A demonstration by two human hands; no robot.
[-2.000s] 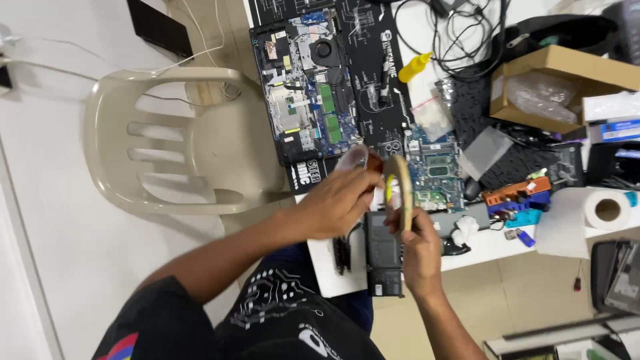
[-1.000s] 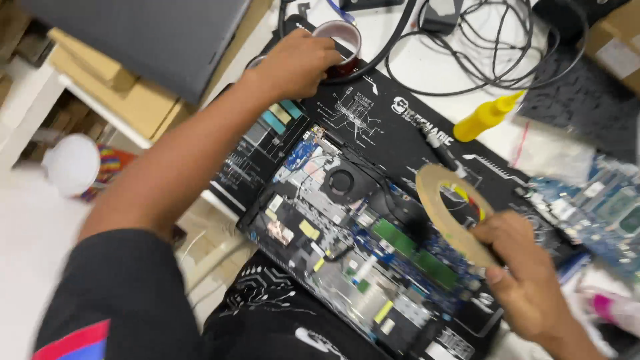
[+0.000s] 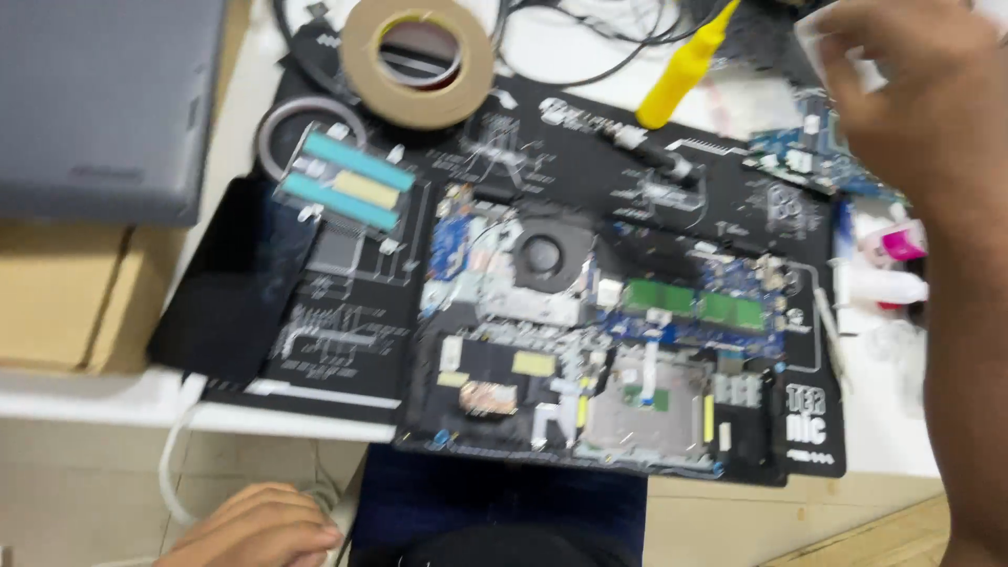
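My right hand (image 3: 906,87), blurred at the top right, is near the loose blue circuit board; a whitish thing shows at its fingers, and its hold is unclear. Low at the left, below the table's edge, my left hand (image 3: 260,528) is partly cut off, its fingers curled with nothing visible in them. Between them an opened laptop base (image 3: 504,378) with a fan (image 3: 542,253) and green memory modules (image 3: 693,303) lies on a black printed work mat (image 3: 504,169). A wide tan tape roll (image 3: 354,63) rests on the mat's back left, by another roll of tape (image 3: 272,142).
A yellow squeeze bottle (image 3: 677,83) and black cables (image 3: 583,79) lie behind the laptop base. At the left are a dark phone-like panel (image 3: 236,276), a cardboard box (image 3: 63,291) and a closed grey laptop (image 3: 102,110). The circuit board (image 3: 835,150) sits at the right.
The tan tape roll was in my right hand and now lies at the back left of the mat. My left hand has left the tape rolls and come down below the table edge. The view has shifted.
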